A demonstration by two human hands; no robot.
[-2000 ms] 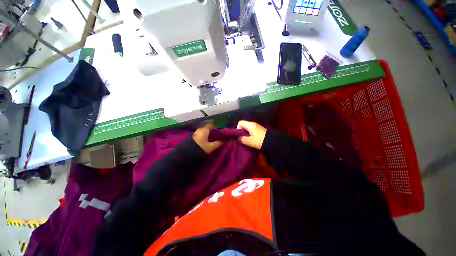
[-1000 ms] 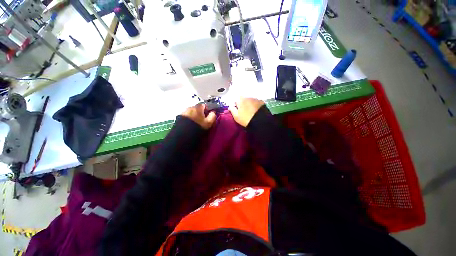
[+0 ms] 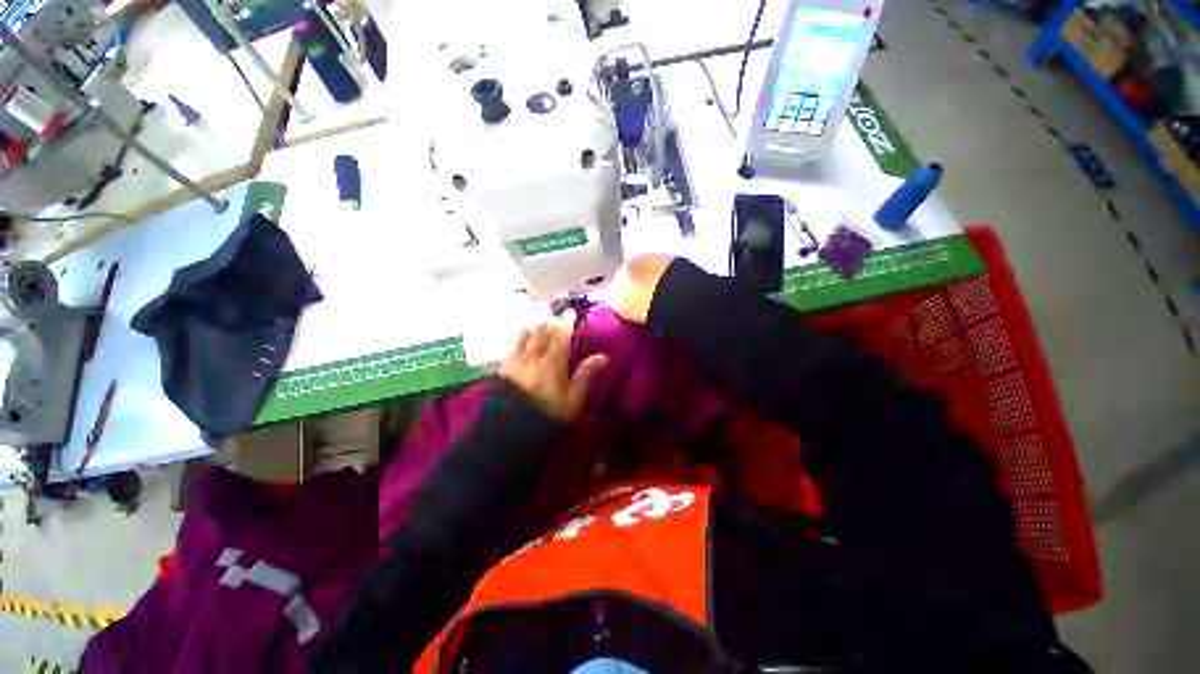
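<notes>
Purple garment piece point(image 3: 632, 362) runs from the lap up to the table edge, its upper end under the white sewing machine head point(image 3: 540, 198). The needle area is small and partly hidden. My left hand point(image 3: 553, 373) lies at the cloth's left side just in front of the needle area, fingers and thumb spread, palm down. My right hand point(image 3: 637, 287) is on the cloth right beside the machine head, fingers bent onto it, fingertips partly hidden. A purple garment pile with grey reflective bands point(image 3: 198, 566) hangs at lower left.
Dark cloth point(image 3: 224, 329) lies at left on the white table with its green front edge point(image 3: 382, 378). At right are a smartphone point(image 3: 758, 242), purple scrap point(image 3: 844, 250), blue thread cone point(image 3: 908, 196) and lit control panel point(image 3: 813, 86). A red crate point(image 3: 1040, 448) stands below the table's right end.
Both hands first carried the cloth up from below the table edge to the needle. Since then my left hand has moved down and spread its fingers; my right stays by the machine head.
</notes>
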